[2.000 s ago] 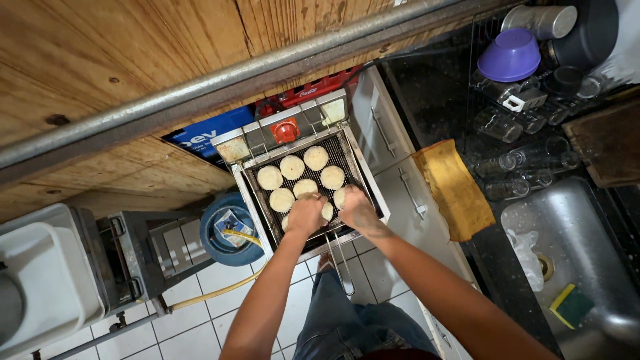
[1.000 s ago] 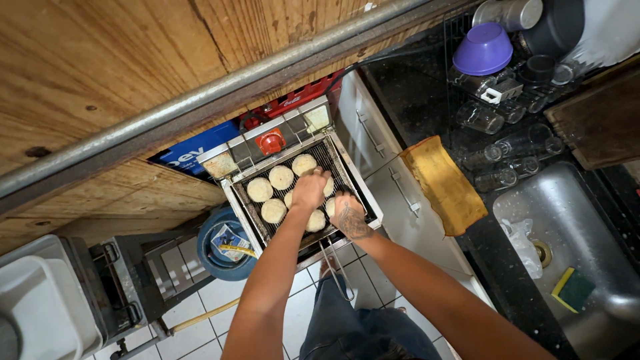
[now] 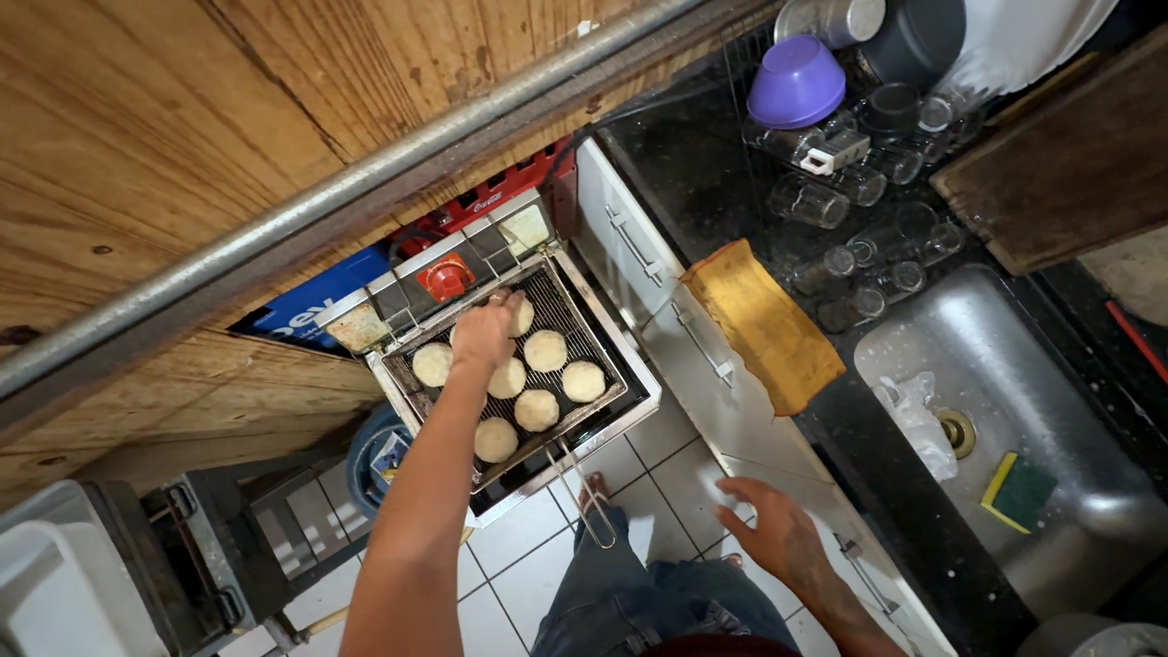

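Several pale round dough patties (image 3: 546,350) lie spread over a ribbed metal grill rack (image 3: 598,422) with a wire handle (image 3: 598,525). The rack rests on a small white-edged cooker that has a red knob (image 3: 446,277) at its back. My left hand (image 3: 485,330) is over the back patties, fingers bent down at one of them; whether it grips that patty is hidden. Away from the rack, my right hand (image 3: 765,522) hangs in the air near the white cabinet front, its fingers apart and holding nothing.
An orange cloth (image 3: 766,328) drapes over the black counter's edge. To the right are a steel sink (image 3: 1077,392) with a sponge (image 3: 1018,493), upturned glasses (image 3: 810,201) and a purple bowl (image 3: 797,82). A blue tub (image 3: 365,461) stands left of the cooker; a metal pipe (image 3: 338,182) crosses above.
My right hand has left the rack and moved to the right, away from the patties. My left hand has shifted toward the back left of the rack.
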